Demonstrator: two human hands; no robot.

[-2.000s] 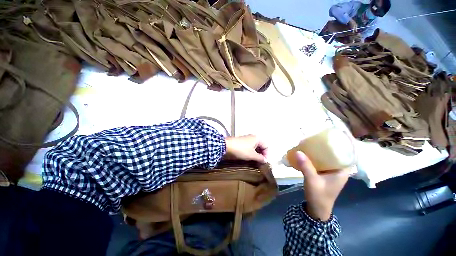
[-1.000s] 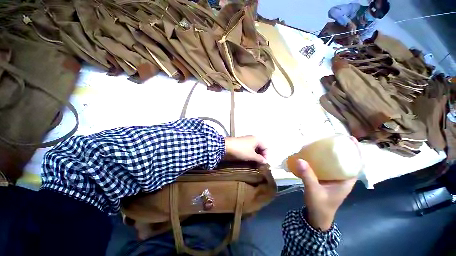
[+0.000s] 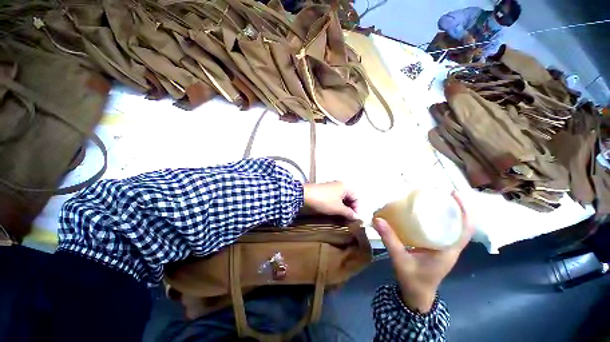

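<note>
A brown handbag (image 3: 287,264) rests upright at the table's near edge, with a shiny metal front fitting (image 3: 277,268) and a handle loop hanging down its front. My left hand (image 3: 331,199) is at the bag's top right corner, its fingertips pinched together at the end of the bag mouth; a small piece between them is too small to make out. My right hand (image 3: 428,257) is wrapped around a translucent glue bottle (image 3: 428,219) with pale amber contents, tilted with its narrow end towards the bag corner, near my left fingertips.
Brown bags (image 3: 221,57) lie heaped along the back of the white-covered table (image 3: 180,140). Another bag (image 3: 47,127) lies at the left and a second heap (image 3: 498,127) at the right. A person (image 3: 468,30) sits at the far right. A dark cylindrical object (image 3: 576,268) is at the lower right.
My right hand with the bottle has moved left, closer to the bag corner, and the bottle's angle has changed. My left hand and the handbag have hardly moved.
</note>
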